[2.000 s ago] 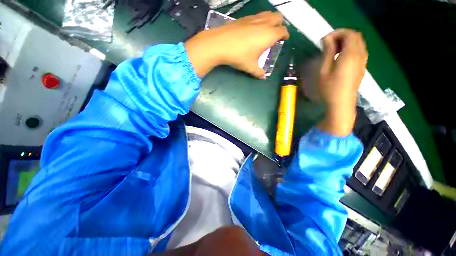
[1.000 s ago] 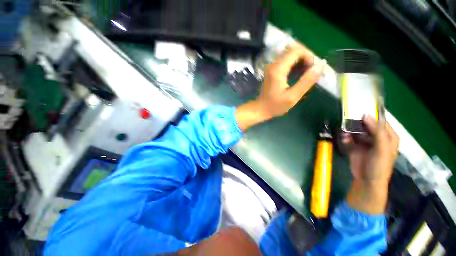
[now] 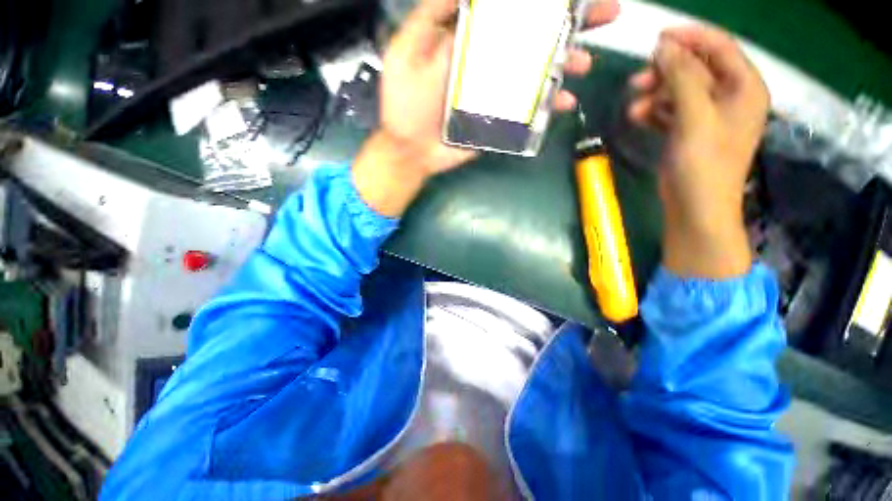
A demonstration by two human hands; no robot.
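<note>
My left hand [image 3: 406,108] holds an open phone unit [image 3: 504,64] above the mat at the top centre, its fingers showing beyond both long sides. The unit shows a large white battery with yellow edges and a dark strip at its near end. Its far end is cut off by the picture's top edge. My right hand [image 3: 709,127] is raised to the right of the phone, apart from it, fingers curled and fingertips close together; whether they pinch something tiny cannot be seen. A yellow-orange electric screwdriver [image 3: 606,235] lies between the hands, its tip pointing away from me.
Clear bags [image 3: 233,147] and thin black pieces [image 3: 293,113] lie at the left on the green mat [image 3: 489,225]. A pale machine with a red button [image 3: 196,260] stands at the left. A black phone tray [image 3: 866,342] is at the right, beside crinkled plastic. A white strip edges the bench.
The phone unit has passed from my right hand to my left hand. My right hand is now empty of it, fingers drawn together. The camera view has shifted; the screwdriver still lies on the mat.
</note>
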